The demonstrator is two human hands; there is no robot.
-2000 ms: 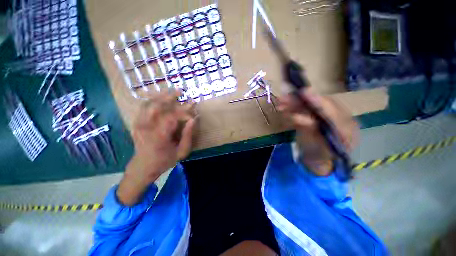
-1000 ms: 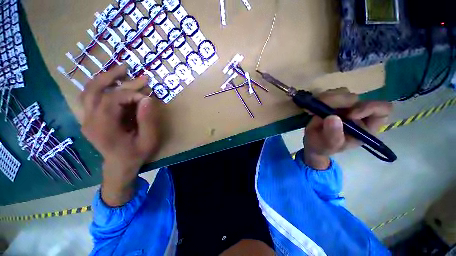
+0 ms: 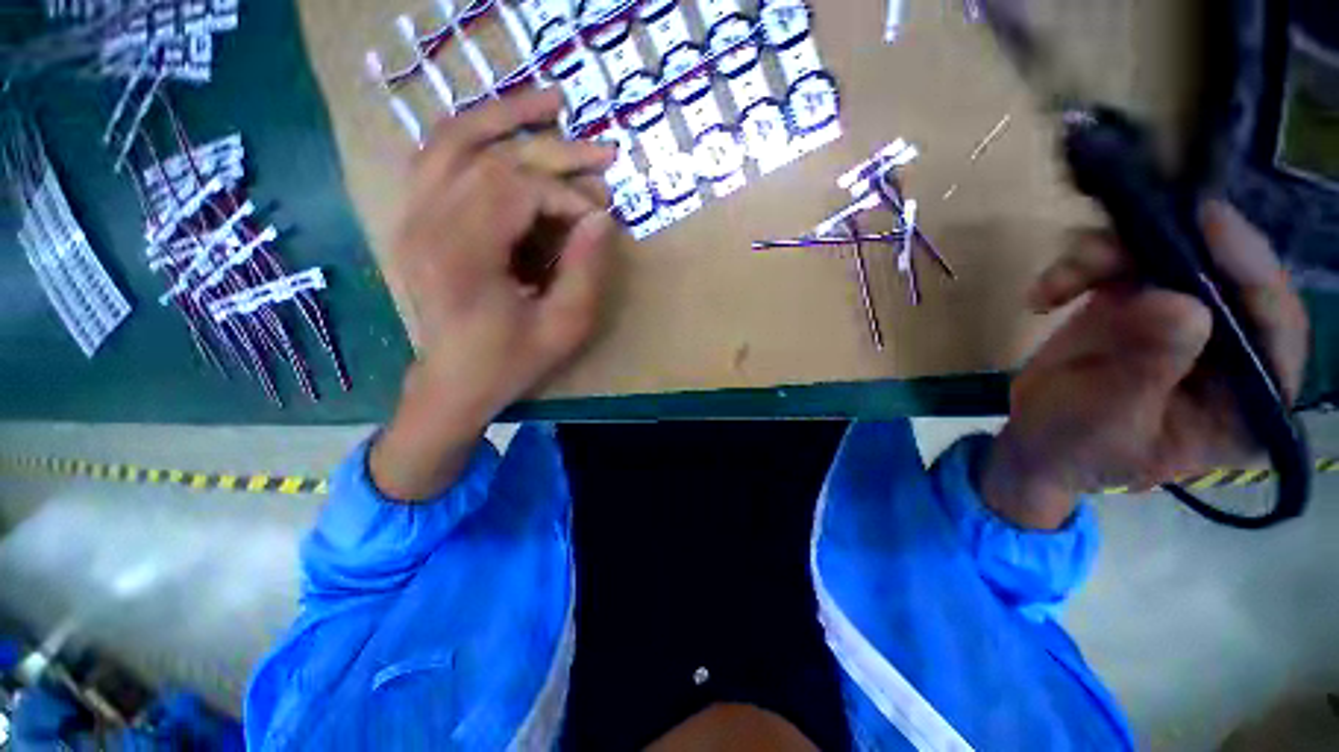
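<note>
My right hand [image 3: 1138, 360] holds the soldering iron [image 3: 1175, 250] by its thick black handle, at the right; the iron's tip end is blurred. My left hand [image 3: 507, 257] is at the lower left edge of the LED boards [image 3: 690, 110], fingers curled and apart; whether its fingertips pinch anything is unclear. The boards are white with dark-ringed spots, side by side in a grid, with dark red wires across them. Narrow strip boards [image 3: 467, 59] stand at the grid's left, partly behind my left hand. A small loose pile of wired strip pieces [image 3: 881, 221] lies between the grid and my right hand.
The boards lie on a cardboard sheet [image 3: 705, 323]. On the green bench at left are more wired strip pieces [image 3: 235, 265], a white slatted panel [image 3: 66, 272] and stacked boards [image 3: 169, 37]. A dark box edge [image 3: 1270, 162] is at upper right. A thin strand [image 3: 991, 140] lies near the pile.
The view has shifted, so the boards sit further right and higher in the picture. The soldering iron has turned from pointing at the strand near the pile to a steeper angle, further right. My left hand stays by the boards.
</note>
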